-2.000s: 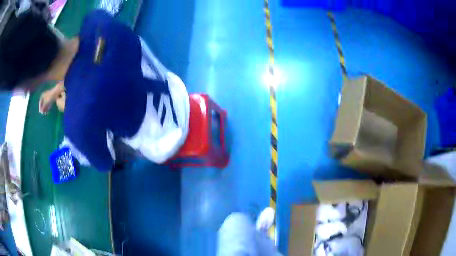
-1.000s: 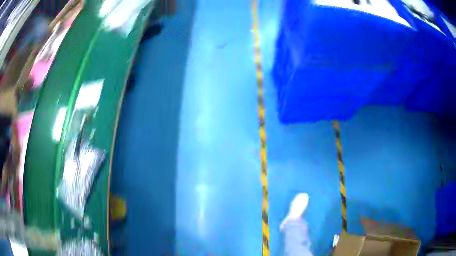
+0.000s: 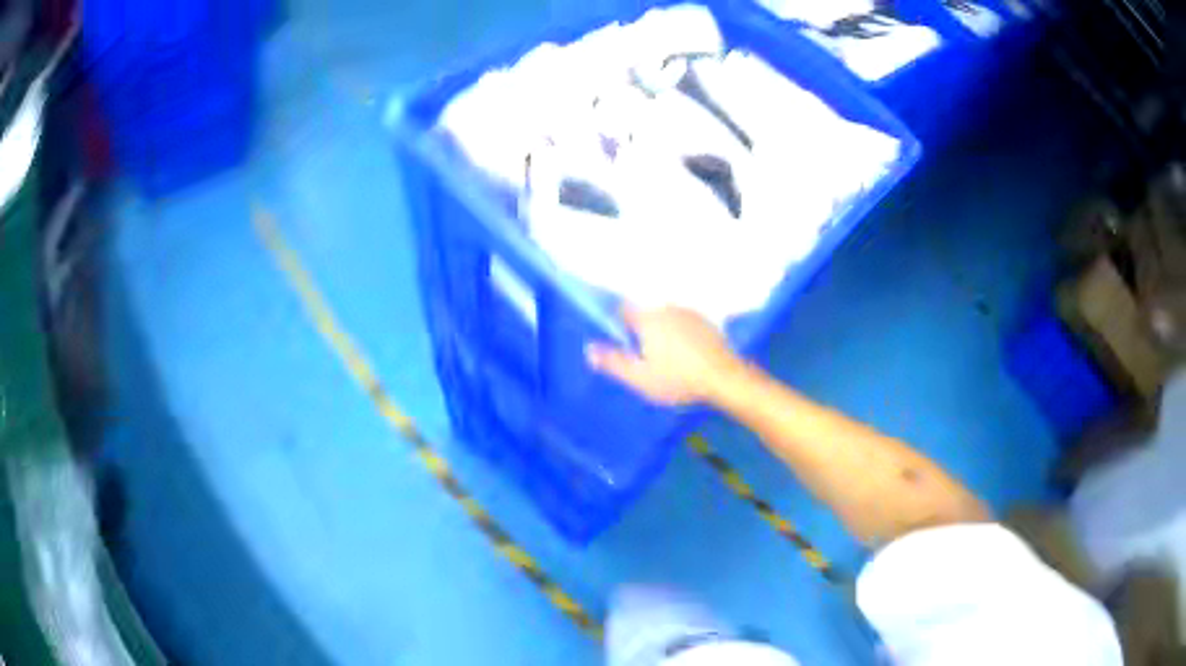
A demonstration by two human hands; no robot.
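A large deep blue plastic tote (image 3: 520, 377) stands in front of me, filled to its rim with white, overexposed contents (image 3: 793, 143) that have several dark pieces among them. What the contents are cannot be told. My right hand (image 3: 670, 355) comes in from the lower right and holds the tote's near rim, with fingers over the edge. Some of its fingers are hard to make out in the blur. My left hand is not in view.
Another blue tote (image 3: 169, 98) stands at upper left. A filled blue tote (image 3: 962, 65) adjoins at upper right. Yellow-black tape (image 3: 449, 479) crosses the blue floor. A green bench edge (image 3: 26, 429) runs along the left. Brown cartons (image 3: 1116, 306) and a blurred pale shape are at right.
The view has turned and moved up to the blue tote. My right hand has come into view and taken hold of its rim. The seated person and red stool are out of view.
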